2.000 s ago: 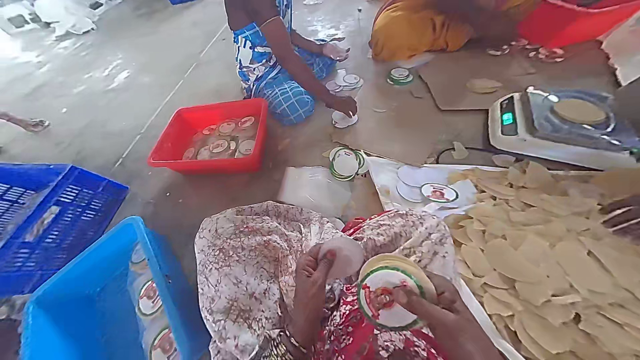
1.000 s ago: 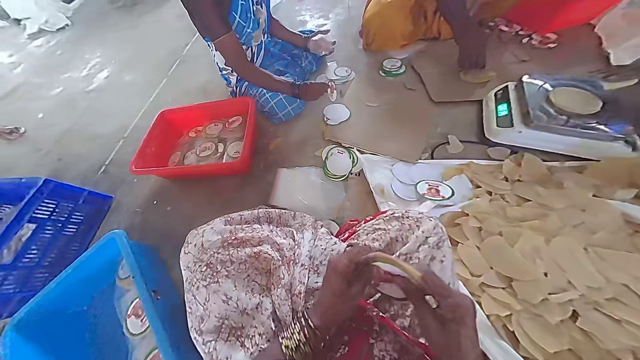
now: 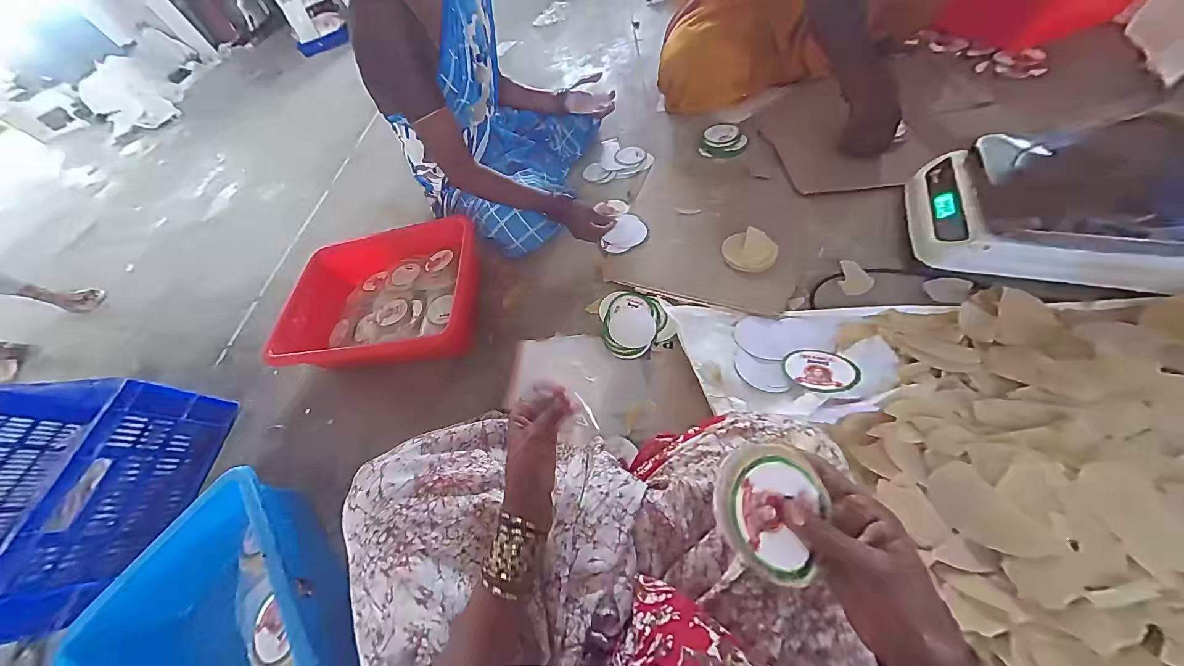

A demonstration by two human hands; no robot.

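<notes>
My right hand [image 3: 856, 546] grips a round stack of thin pale discs [image 3: 775, 514] with a green-rimmed printed round label on its face, thumb across the label. My left hand [image 3: 539, 416] is raised over a pile of clear plastic sheets [image 3: 583, 379]; its fingers are blurred, and whether they pinch a sheet is unclear. Beyond the sheets lie green-ringed round labels [image 3: 633, 324]. White paper discs [image 3: 763, 356] and a printed round label [image 3: 821, 371] rest on a white sheet. A heap of thin beige discs [image 3: 1036, 462] spreads at the right.
A red tub [image 3: 462, 296] holds packed discs. At the left stand a light-blue tub [image 3: 250, 499] with labelled packs and a dark-blue plastic crate [image 3: 120, 481]. A digital scale [image 3: 943, 231] is at the right. Two people [image 3: 462, 139] [image 3: 740, 55] sit ahead, handling discs.
My hands, together around the disc stack one second ago, are now apart: the left has moved forward to the plastic sheets, while the right keeps the stack. A pale disc stack now lies on the cardboard ahead.
</notes>
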